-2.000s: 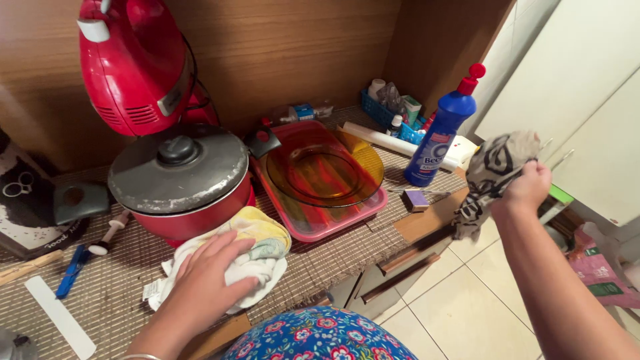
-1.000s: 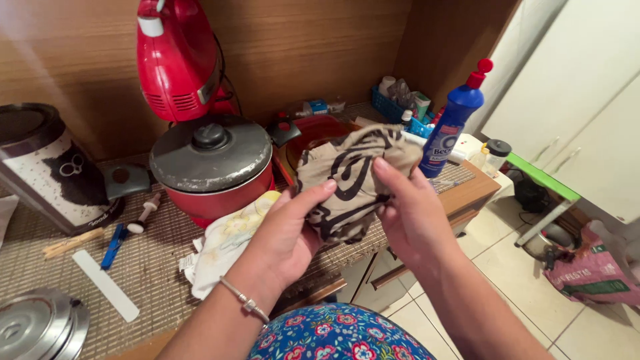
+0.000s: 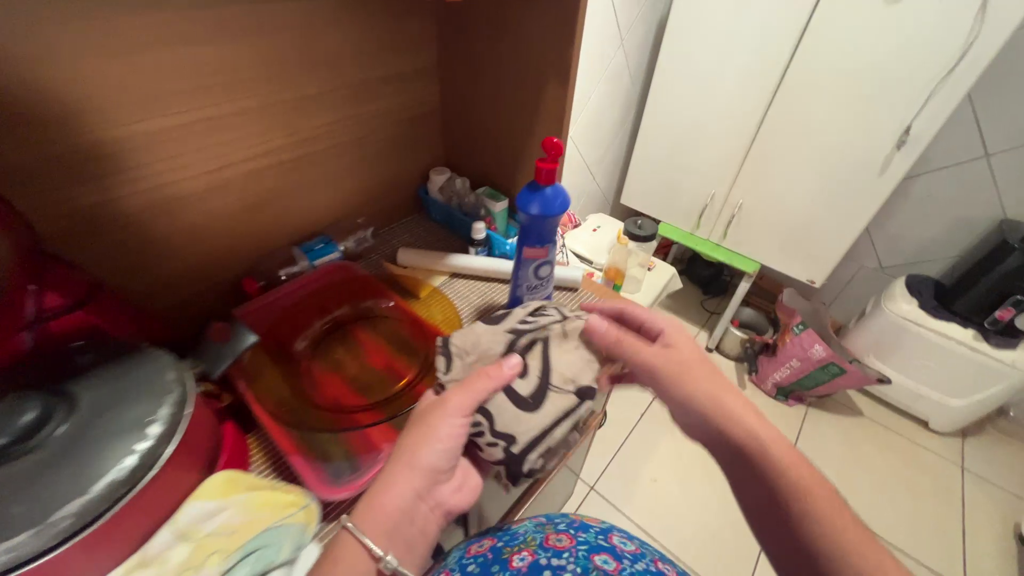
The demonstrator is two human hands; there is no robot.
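A beige cloth with black printed lines is bunched up over the counter's front edge. My left hand holds it from the left, thumb on top. On its upper right edge are the fingers of my right hand; whether they pinch it is unclear. Just behind the cloth stands a blue plastic bottle with a red cap. An amber glass dish lies on a pink-rimmed tray to the left. At lower left, a yellow and white cloth lies beside a red pot with a grey lid.
A white roll and a blue basket of small containers are at the back of the counter. Beyond its right end stand a clear jar with a black lid and a green-edged table. A pink bag sits on the tiled floor.
Two seconds ago my left hand was on the yellow and white cloth and the right held the patterned cloth out to the side. Both hands then came together on it. The view has swung right.
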